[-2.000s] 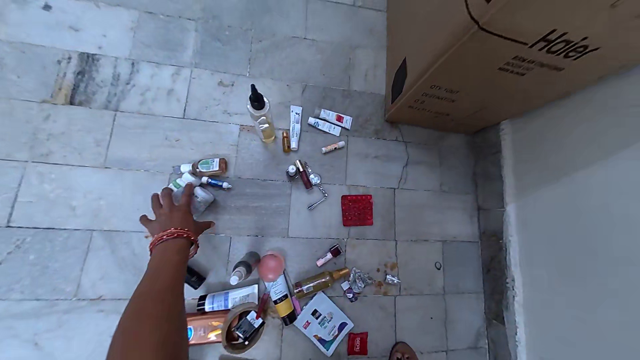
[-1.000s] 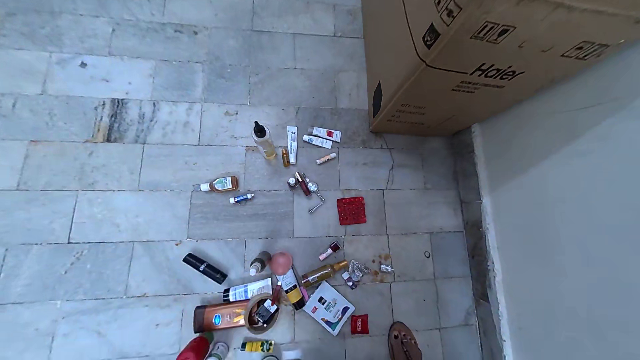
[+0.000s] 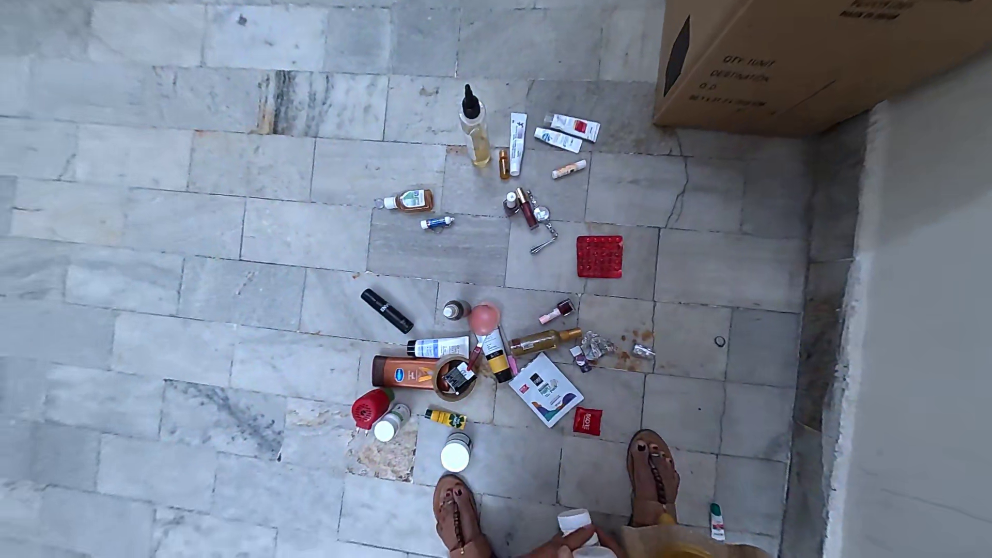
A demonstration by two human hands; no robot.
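Note:
At the bottom edge, my left hand (image 3: 552, 546) is closed around a white container (image 3: 575, 521). My right hand (image 3: 609, 541) is mostly cut off beside it; its grip is unclear. A second white rounded thing (image 3: 594, 552) shows between the hands. Closest on the floor are a white-lidded jar (image 3: 456, 452), a yellow-green tube (image 3: 446, 418), a white bottle (image 3: 391, 423) and a red rounded item (image 3: 372, 408). Above them lie a brown bottle (image 3: 403, 373) and a round container (image 3: 454, 377) with small items inside.
My sandalled feet (image 3: 457, 515) stand on marble tiles. A white sachet (image 3: 546, 390), red bead-like square (image 3: 599, 256), dropper-topped bottle (image 3: 475, 132) and several tubes lie ahead. A cardboard box (image 3: 775, 70) stands upper right beside a wall (image 3: 914, 325). A green-capped tube (image 3: 717, 521) lies lower right.
Two seconds ago a braceleted hand was over a clear or whitish container beside the amber bottle; that container is gone from there. Both hands now show at the bottom edge. The view has shifted.

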